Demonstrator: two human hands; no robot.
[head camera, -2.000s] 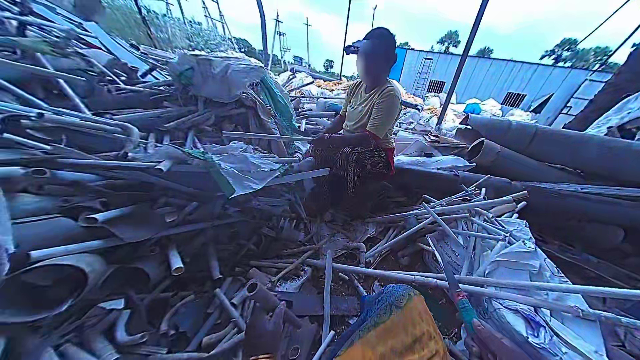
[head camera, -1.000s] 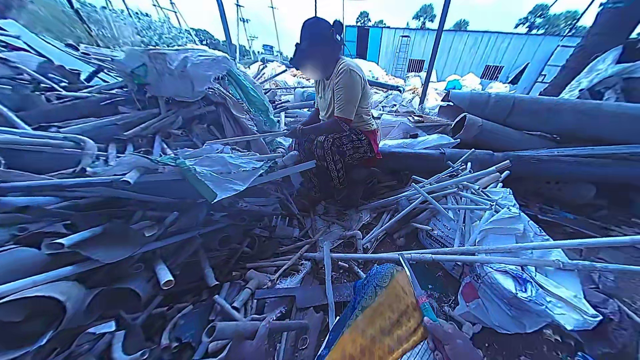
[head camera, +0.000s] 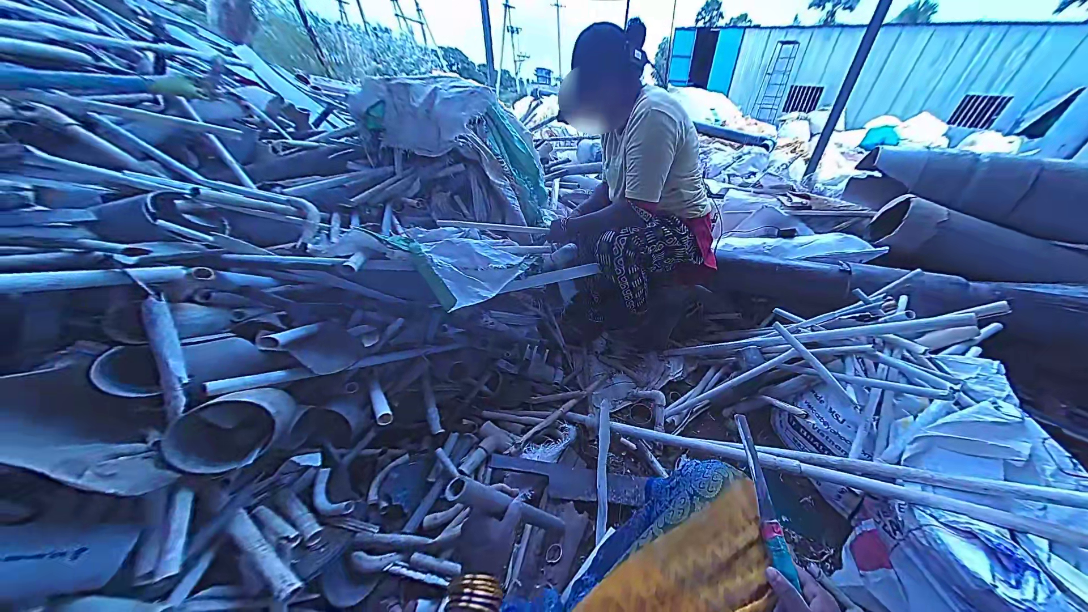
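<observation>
My left hand (head camera: 490, 535), with bangles at the wrist, is low in the middle of the view, on a short grey plastic pipe (head camera: 503, 505) among the scrap; its fingers are dim against the dark pile. At the bottom right my right hand (head camera: 797, 593) is closed round the green and red handle of a knife or saw-like blade (head camera: 755, 476), which points up and away. Yellow and blue patterned cloth (head camera: 688, 544) covers my lap between the hands.
Heaps of scrap plastic pipes (head camera: 255, 425) spread over the left and middle. A person (head camera: 654, 170) sits on a large pipe ahead. Long thin pipes (head camera: 850, 476) cross at the right beside white woven sacks (head camera: 986, 459). Large dark pipes (head camera: 986, 204) lie behind.
The view has shifted. My left hand, faint at the bottom one second ago, now shows at the short pipe. The blade in my right hand stays upright. The seated person's head has bent down since two seconds ago.
</observation>
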